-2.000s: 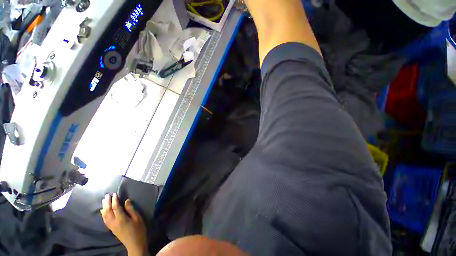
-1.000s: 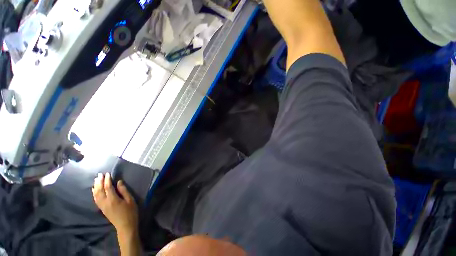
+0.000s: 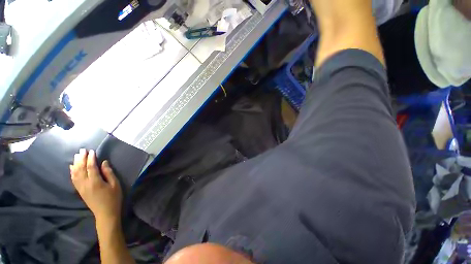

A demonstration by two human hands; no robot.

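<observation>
My left hand (image 3: 93,178) lies palm down on dark grey cloth (image 3: 44,175) at the lower left, fingers slightly spread, pinching nothing. The cloth covers the near end of the machine bed (image 3: 121,85) and hangs over the table edge. Its folded corner (image 3: 124,160) lies beside my fingers. The presser foot area is hidden by the white machine head (image 3: 57,72) and glare. My right forearm reaches up past the top edge; my right hand is out of the picture.
Dark teal snips (image 3: 204,33) and white scraps (image 3: 235,20) lie on the table by the printed ruler strip (image 3: 186,98). Dark cloth (image 3: 206,139) is bunched below the table edge. A blue basket (image 3: 289,85) stands beneath my right arm. Pale green cloth (image 3: 439,44) hangs upper right.
The view has shifted, so the machine and table appear higher and further left. My left hand stays flat on the cloth by the folded corner. My right arm still reaches upward, its hand now out of the picture.
</observation>
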